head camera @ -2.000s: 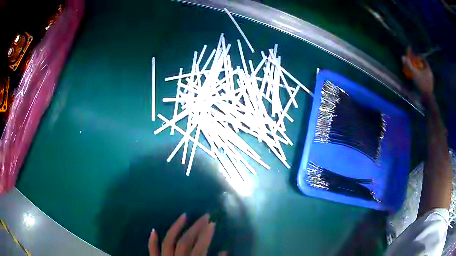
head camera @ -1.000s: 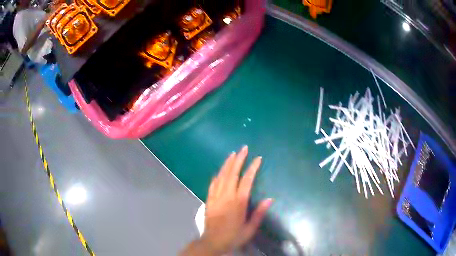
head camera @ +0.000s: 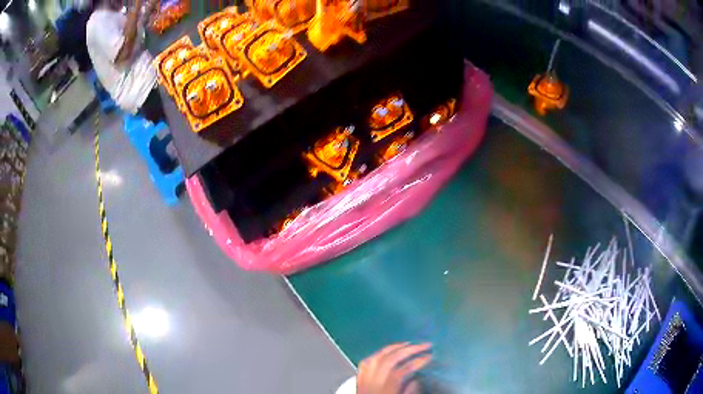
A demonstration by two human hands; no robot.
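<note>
My left hand is at the bottom edge, partly cut off, over the near edge of the green bench. Its fingers are loosely bent and hold nothing visible. My right hand is out of the picture. Ahead, the packing box with a pink film liner holds orange connectors in its dark inside, one of them facing up. More orange connectors stand in groups on a dark layer pad over the box's far part.
A loose pile of white tubes and a cut-off blue tray are at the lower right. One orange connector with a thin tube upright is beyond the bench rail. A person is near a blue stool. Floor tape runs at left.
The view has swung left, showing more of the box and connectors; the tubes and tray have shifted right. My right arm has left the picture. My left hand, spread a second ago, is lower and more bent.
</note>
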